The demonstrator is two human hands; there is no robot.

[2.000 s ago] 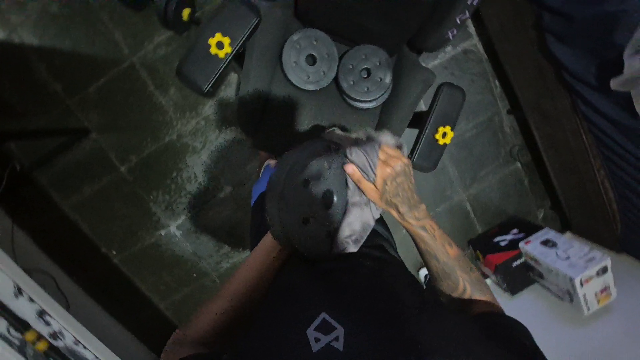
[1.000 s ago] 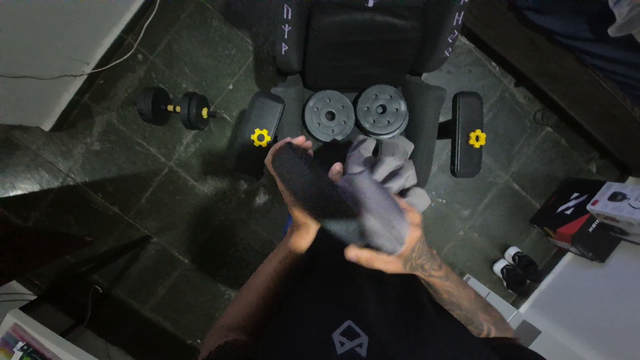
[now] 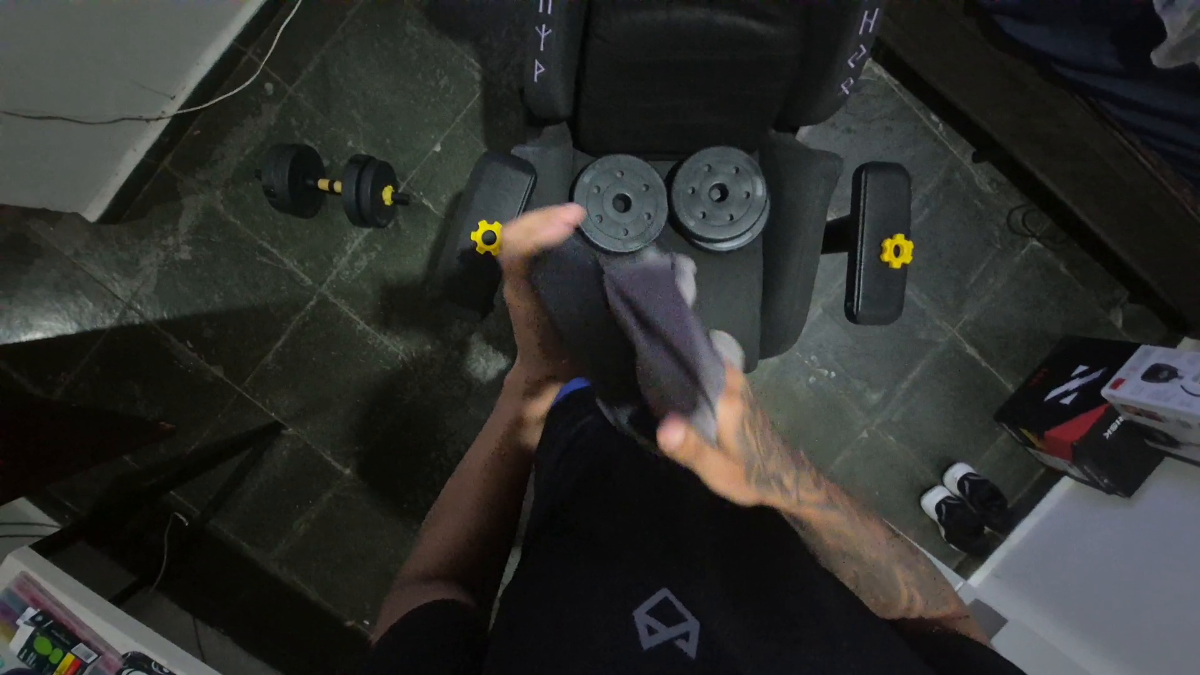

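My left hand (image 3: 534, 291) grips the left edge of a dark weight plate (image 3: 581, 309), which is tilted nearly edge-on in front of my body. A grey cloth (image 3: 666, 328) lies against the plate's right side, with my right hand (image 3: 717, 441) closed on it. The plate's far face and some fingers are hidden, and both hands are slightly blurred. Beyond them, a round weight plate (image 3: 621, 225) and a small stack of plates (image 3: 719, 225) rest on the seat of a black chair (image 3: 797, 272).
Padded armrests with yellow star knobs (image 3: 487, 237) flank the seat. A dumbbell (image 3: 328, 186) lies on the tiled floor at left. On the right are sneakers (image 3: 966, 506), a black-and-red box (image 3: 1069, 412) and a white box (image 3: 1162, 389). A white cable (image 3: 216, 101) runs at upper left.
The plate, whose broad face showed two seconds ago, has turned nearly edge-on. My right hand and the cloth have moved along its right side. The view has shifted.
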